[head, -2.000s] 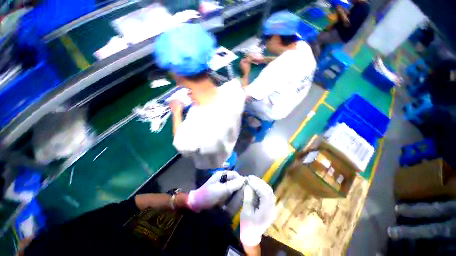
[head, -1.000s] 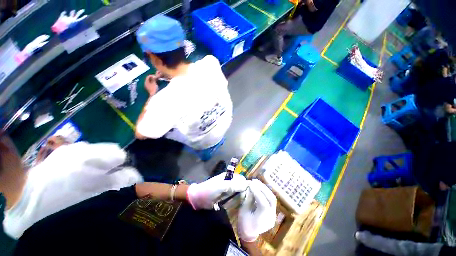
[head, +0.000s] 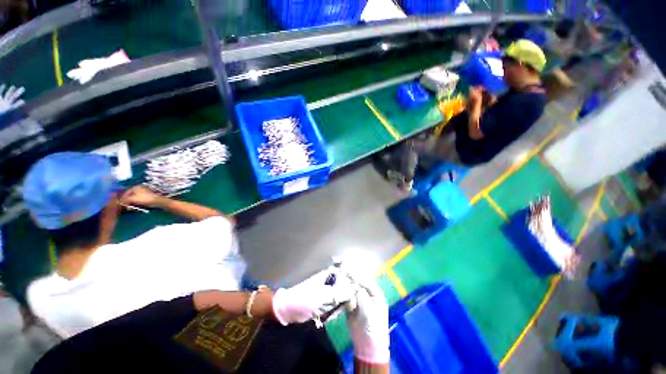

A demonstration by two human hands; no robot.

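Observation:
My left hand (head: 310,296), in a white glove with a pinkish cuff, is at the lower middle of the head view. Its fingers are closed around a small dark stick part (head: 331,279), of which only bits show. My right hand (head: 367,310), also white-gloved, is close against it on the right, fingertips meeting the left hand's. A dark end also shows between the hands. The glare on the gloves hides whether the right fingers grip the part.
A person (head: 139,263) in a blue cap sits at the green bench at left, by heaped sticks (head: 186,166). A blue tote (head: 314,179) of sticks stands on the bench. Another person (head: 511,117) sits farther off. Empty blue bins (head: 445,329), a stick-filled bin (head: 527,237) and stools (head: 438,208) stand on the floor.
The view has moved along the bench, so the stick tote and yellow-capped person now show fully. The hands stay together; the dark part is less visible between them.

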